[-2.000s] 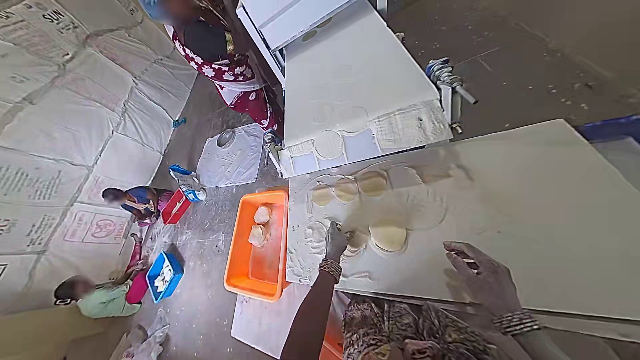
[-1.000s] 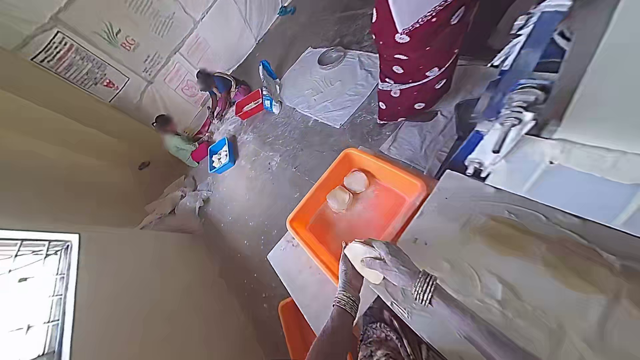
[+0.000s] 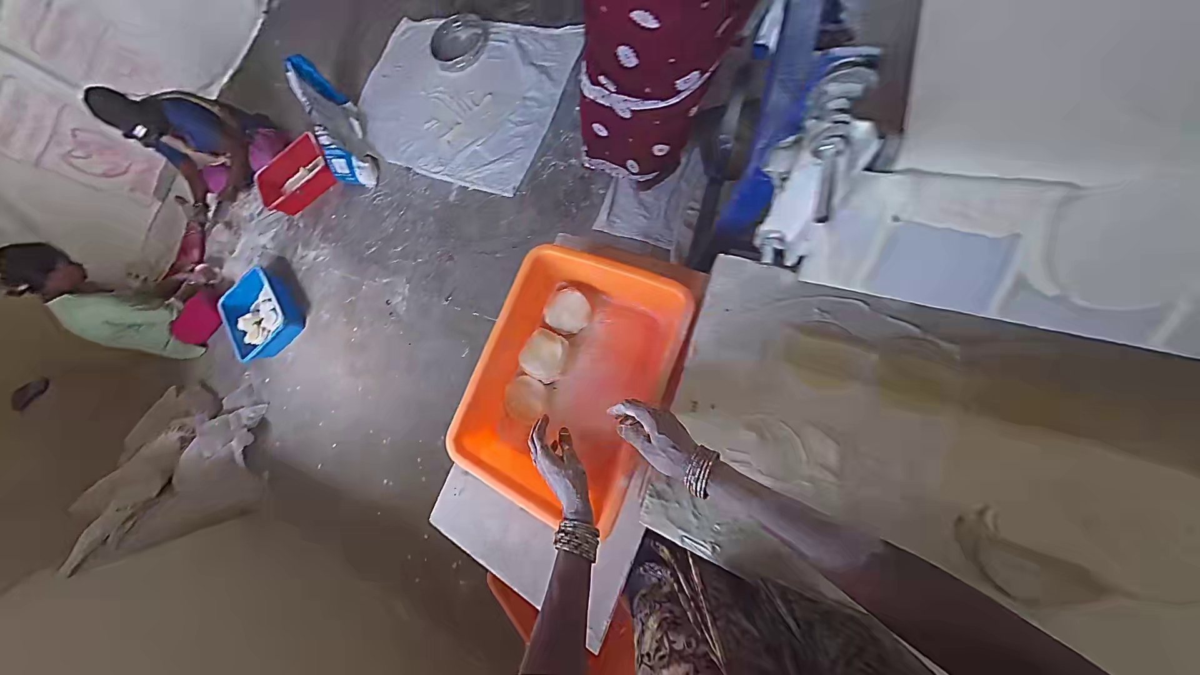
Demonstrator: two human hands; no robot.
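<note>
An orange plastic tray (image 3: pixel 680 291), dusted with flour inside, holds three round pale dough stacks in a row along its left side. The nearest dough stack (image 3: pixel 527 398) lies just beyond the fingertips of my left hand (image 3: pixel 562 469), which is over the near part of the tray with its fingers apart and nothing in it. My right hand (image 3: pixel 653 436) hovers over the tray's right side, fingers loosely bent, also holding nothing. Both hands are floury and have bangles at the wrist.
A floury worktable (image 3: pixel 900 469) stands at the right, beside a machine's conveyor (image 3: pixel 947 262). Another person in a patterned red garment (image 3: pixel 647 84) stands beyond the tray. Two people sit on the floor at left near a red tray (image 3: pixel 295 175) and a blue crate (image 3: pixel 272 323).
The round dough piece held in both hands one second ago has been let go; the tray now shows three stacks instead of two. The hands have parted. The view has swung left since the first frame.
</note>
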